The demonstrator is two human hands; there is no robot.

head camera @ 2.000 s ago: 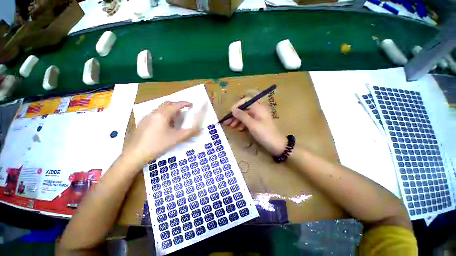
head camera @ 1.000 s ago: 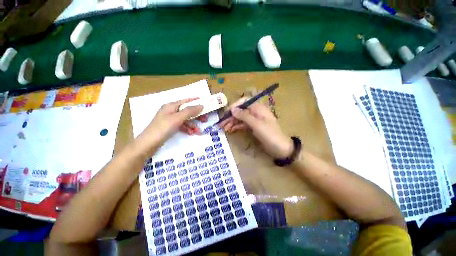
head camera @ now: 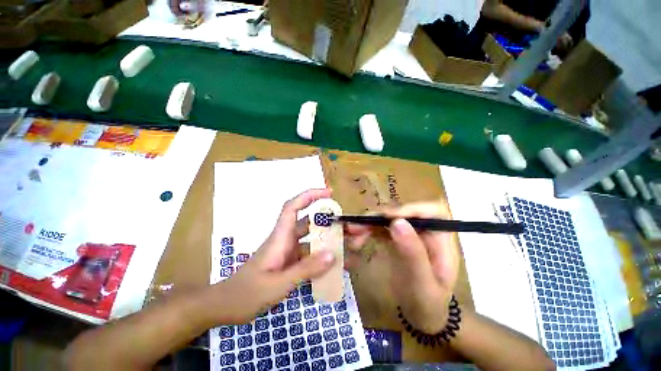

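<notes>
My left hand (head camera: pixel 279 264) holds a white plastic housing (head camera: pixel 327 268) upright over the sticker sheet. A dark square sticker (head camera: pixel 322 218) lies at the housing's upper end. My right hand (head camera: pixel 424 257) holds black tweezers (head camera: pixel 449 225) almost level, with their tips at the sticker. The sticker sheet (head camera: pixel 264 190) is bare at the top and has rows of dark squares below, partly hidden by my left hand. Brown cardboard (head camera: pixel 377 181) lies under the sheet.
A green conveyor belt (head camera: pixel 239 109) beyond carries several white housings. Spare sticker sheets (head camera: pixel 565 275) lie at right, a printed poster (head camera: pixel 87 210) at left. A large box (head camera: pixel 333 32), open boxes and other people's arms are across the belt. A grey metal bar crosses the upper right.
The housing has turned upright in my left hand, and a dark sticker now shows on its end. The tweezers have swung from slanted to nearly level, tips at the housing. The view has tilted up.
</notes>
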